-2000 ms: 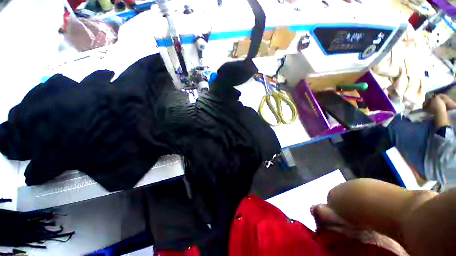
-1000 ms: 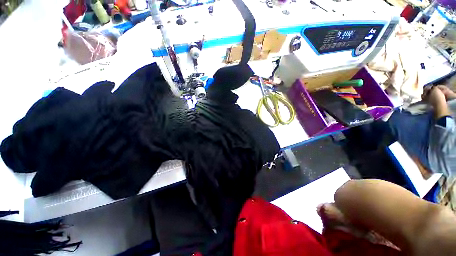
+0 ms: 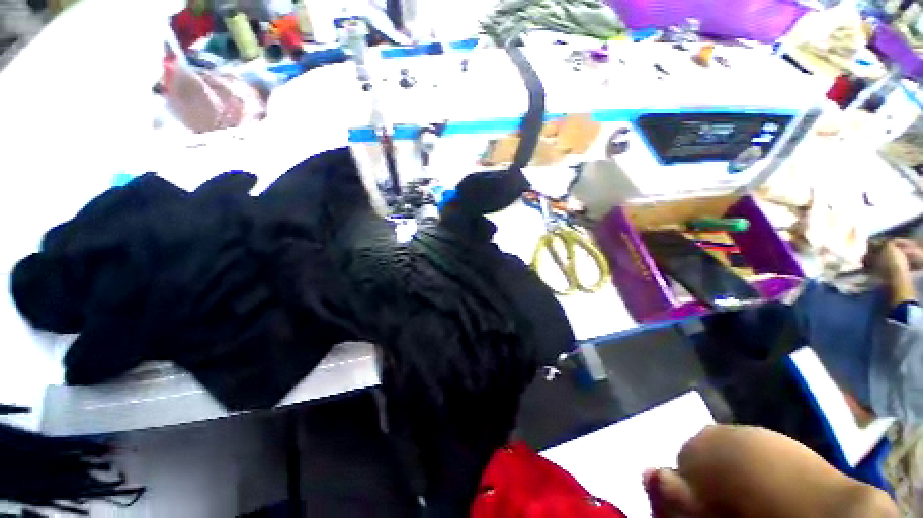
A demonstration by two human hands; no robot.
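A black garment lies heaped on the machine bed. Its finely ridged gathered section is at the needle area, and cloth hangs over the front edge. A black strip runs from the cloth up over the machine head. My right hand is low at the right, bent at the wrist, away from the garment. It is blurred and cut off by the bottom edge; its fingers are mostly hidden. My left hand is out of the picture.
Yellow-handled shears lie right of the needle, beside a purple tray holding a dark flat object and a green tool. Black ties hang at lower left. Red cloth is at bottom centre. Another person's hands show at far right.
The view has tilted up, so the machine and garment sit lower in the picture and grey-green cloth shows behind the machine. My right hand also sits lower. The garment looks unchanged.
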